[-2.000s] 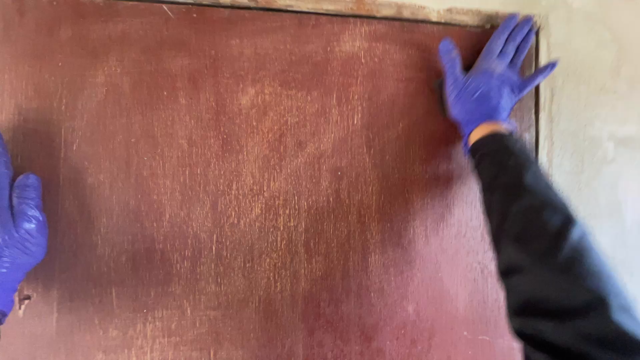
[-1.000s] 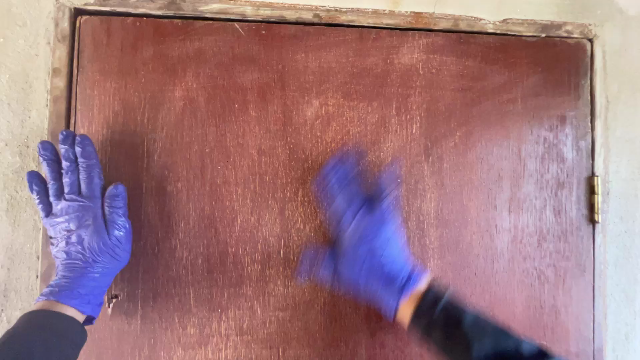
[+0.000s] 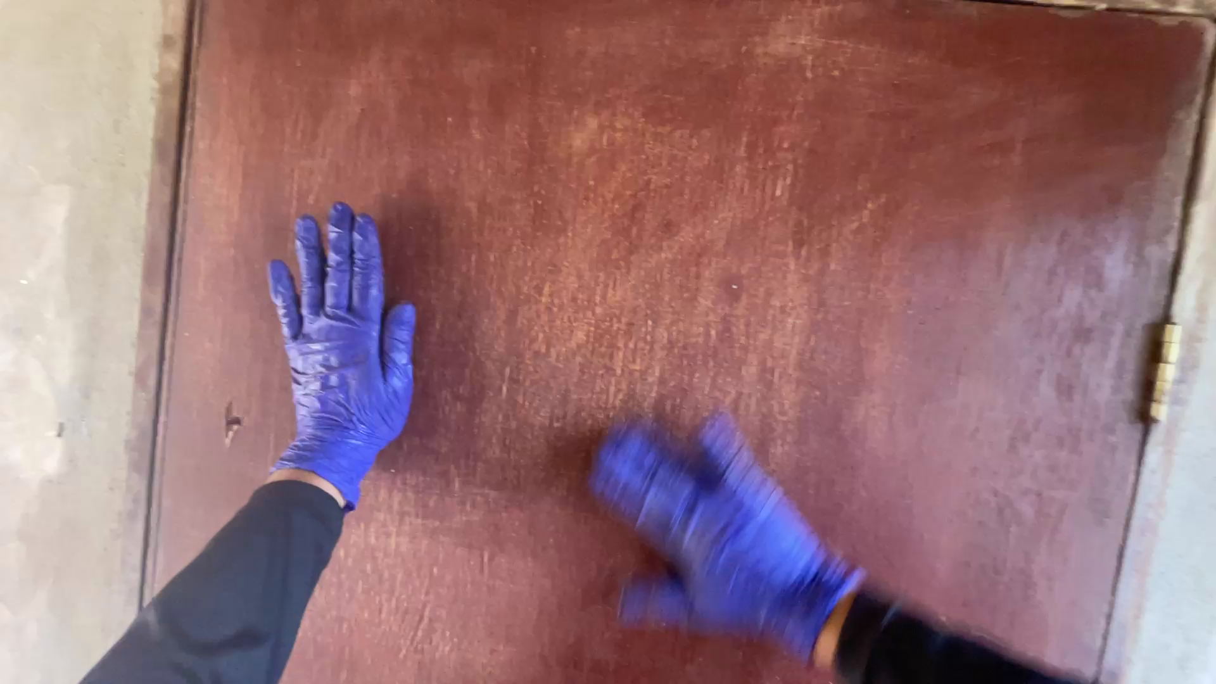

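A reddish-brown wooden door (image 3: 665, 237) with worn, streaked paint fills most of the view. My left hand (image 3: 344, 361), in a purple disposable glove, lies flat on the door's left part, fingers pointing up and somewhat apart. Lower and to the right, my right hand (image 3: 727, 532) in a matching glove is blurred by motion over the door's surface; its thumb and fingers are spread. Whether something thin lies under the right palm cannot be told. Nothing shows in the left hand.
A brass hinge (image 3: 1164, 372) sits at the door's right edge. A small hole with chipped edges (image 3: 231, 425) is left of my left hand. The worn frame (image 3: 163, 285) and pale wall (image 3: 66, 304) border the left side.
My right hand has come down from the door's upper right corner to its lower middle. My left hand, near the left edge a second ago, now rests farther right on the door. The view has shifted.
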